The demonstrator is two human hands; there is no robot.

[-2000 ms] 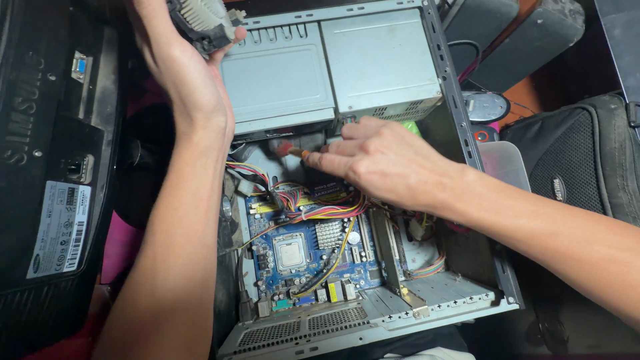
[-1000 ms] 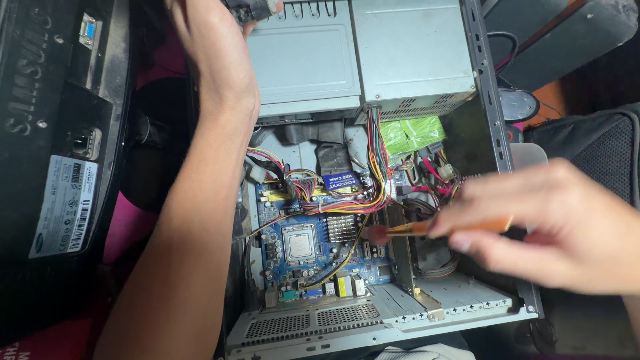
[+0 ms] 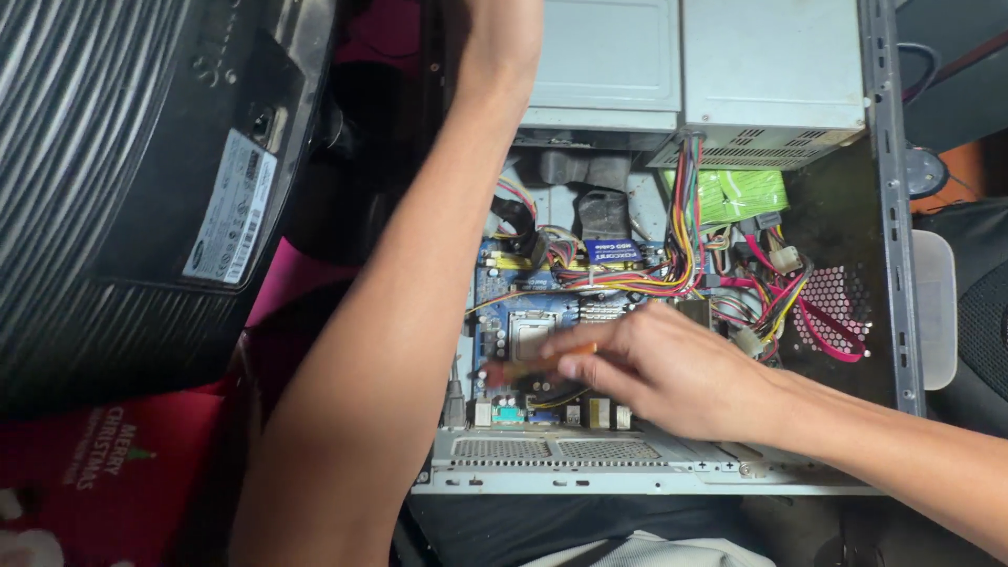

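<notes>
An opened computer case (image 3: 535, 478) lies in front of me, its blue motherboard (image 3: 490, 303) exposed. My right hand (image 3: 669, 370) grips a small brush with an orange handle (image 3: 584, 351); its blurred reddish tip is over the board's lower left, beside the CPU in its socket (image 3: 532, 335). My left hand (image 3: 504, 20) is at the top edge, its fingers cut off by the frame, so what it holds is hidden. Bundled coloured wires (image 3: 687, 213) run from the power supply (image 3: 776, 63) to the board. A green bundle (image 3: 732, 193) sits under the power supply.
A black monitor (image 3: 157, 157) stands at the left, close to my left forearm. The drive bay (image 3: 602, 55) fills the case's top. Red cables (image 3: 827, 339) lie loose at the right inside. A clear plastic container (image 3: 935, 307) and a black bag (image 3: 984, 291) are beyond the right wall.
My right hand has moved the brush from near the wires, past the heatsink, leftward to the board's lower left. The dark part in my left hand has passed out of view. The view has shifted.
</notes>
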